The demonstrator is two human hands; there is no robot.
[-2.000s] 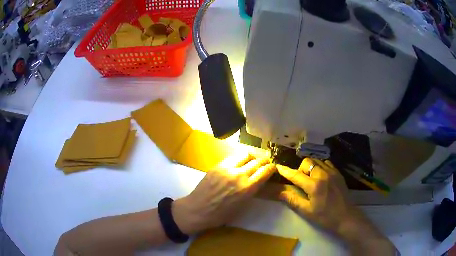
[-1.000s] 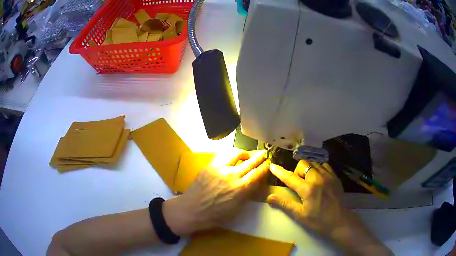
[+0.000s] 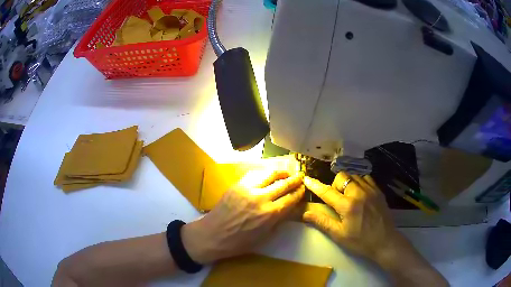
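Note:
My left hand (image 3: 246,216), with a black wristband, lies on a mustard cloth piece (image 3: 221,182), fingertips just left of the presser foot and needle area (image 3: 302,162). My right hand (image 3: 350,216), with a ring, is on the near right side of the needle, its index fingertip close to my left fingertips. Both hands hold the cloth at the needle; its edge there is partly hidden by fingers and glare. Another mustard piece (image 3: 176,160) extends left from it. A stack of mustard pieces (image 3: 101,157) lies at the left. One more piece (image 3: 269,272) lies at the front edge.
The white sewing machine head (image 3: 370,84) stands above the needle. A black lamp (image 3: 241,101) hangs left of it. A red basket (image 3: 151,60) with small mustard parts stands at the back left. Snips with yellow-green handles (image 3: 417,200) lie right of the needle. A dark screen panel (image 3: 482,117) is far right.
The joined pieces by my left hand have shifted and turned slightly from two seconds ago. Both hands remain at the needle with small finger movements. The view has shifted a little.

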